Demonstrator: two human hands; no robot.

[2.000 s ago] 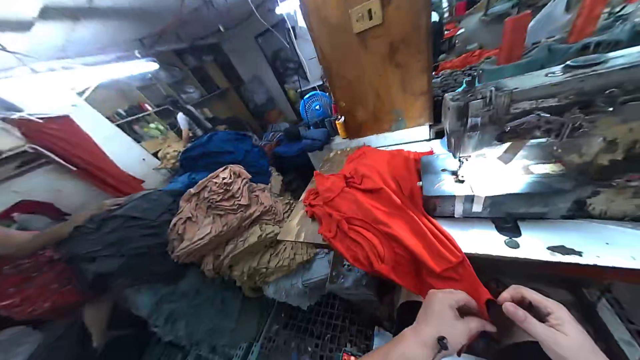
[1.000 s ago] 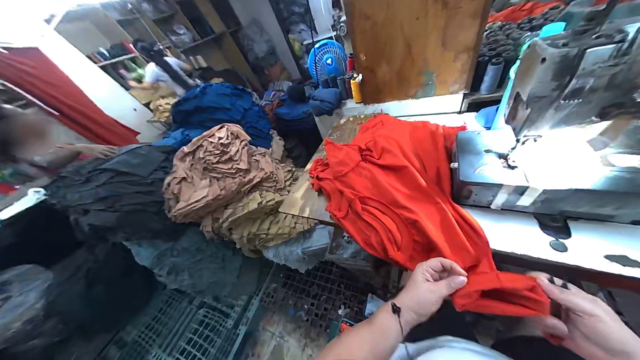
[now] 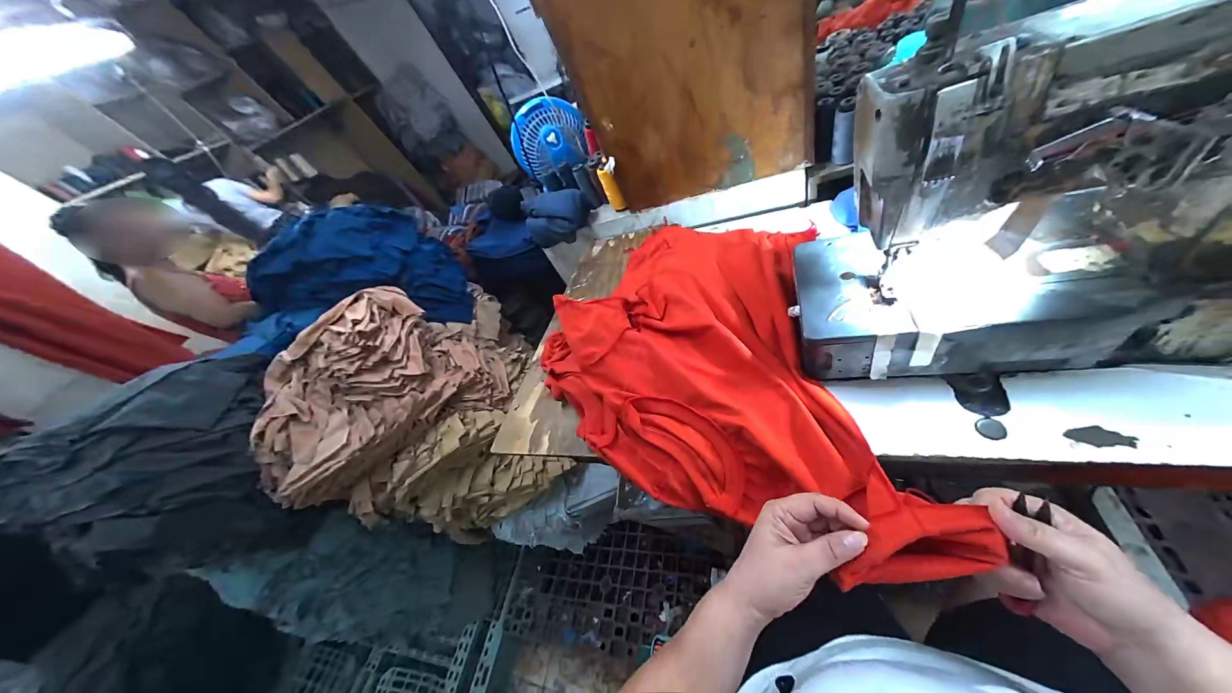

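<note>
A red fabric garment (image 3: 712, 356) lies over a wooden board and the table's front edge, one narrow end hanging toward me. My left hand (image 3: 804, 549) pinches that end between thumb and fingers. At its far tip my right hand (image 3: 1059, 558) grips the folded cloth, with a small dark pointed tool (image 3: 1032, 508), perhaps thread snips, also held among its fingers. Right of the garment stands an industrial sewing machine (image 3: 1011, 231), its lamp lighting the needle area; the cloth touches or nearly touches the machine bed (image 3: 847, 327).
Heaps of brown (image 3: 356, 385), blue (image 3: 366, 255) and dark fabric (image 3: 144, 443) rise at left. A blue fan (image 3: 549, 135) and thread cones (image 3: 609, 183) stand behind the board. Plastic crates (image 3: 616, 587) lie below. Another person (image 3: 192, 279) is at the far left.
Two seconds ago both hands were close together at a dark part by the cloth's end; now they are apart with the red end spread between them. The view has shifted.
</note>
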